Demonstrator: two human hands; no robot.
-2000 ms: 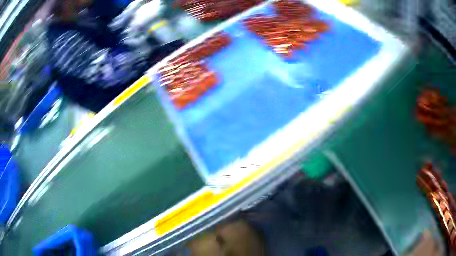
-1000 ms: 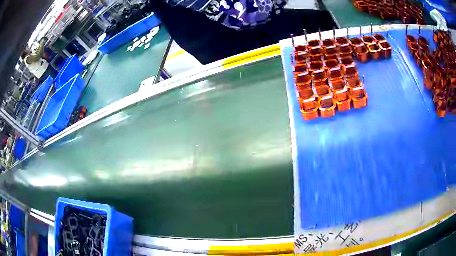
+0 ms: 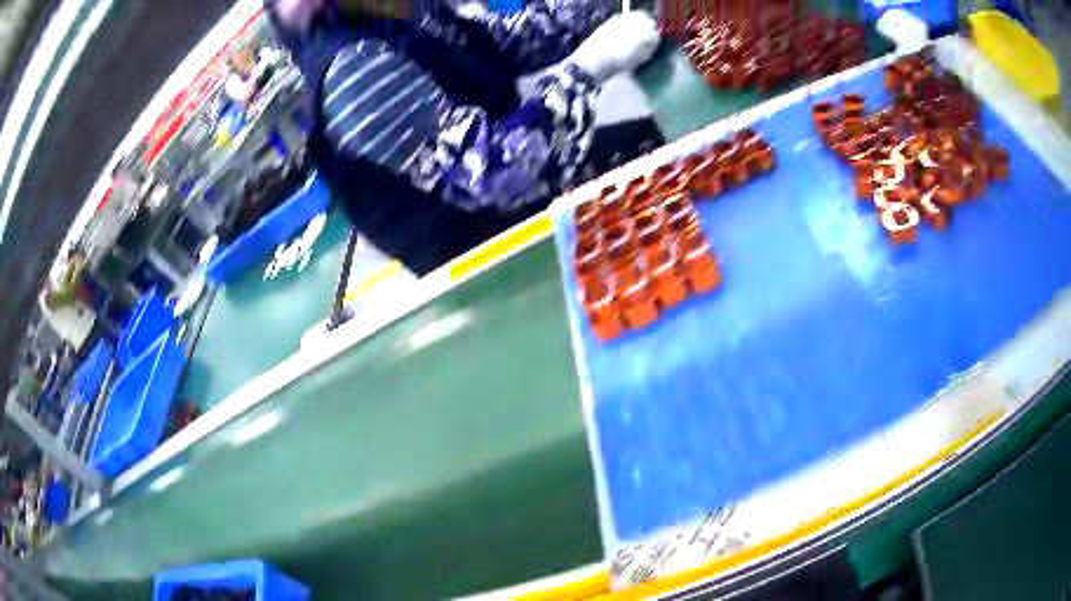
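Note:
Neither of my hands is in view. In front of me is a bright blue mat [image 3: 752, 387] on a white-edged surface. Orange-brown copper coils [image 3: 644, 264] stand in neat rows at the mat's far left corner. A jumbled heap of copper coils [image 3: 928, 147] lies at its far right, with a few pale rings on its near side. The picture is blurred, so single coils are hard to tell apart.
A green conveyor belt [image 3: 388, 434] runs left of the mat. A blue crate [image 3: 231, 582] stands at the bottom edge. Across the line a person in patterned sleeves and a white glove [image 3: 617, 47] is beside more coils [image 3: 781, 47]. A yellow bin [image 3: 1016, 59] is at the far right.
The view has turned and tilted since one second ago. The mat and coils sit further left, the blue crate lower, and more of the other person, with a white glove, shows.

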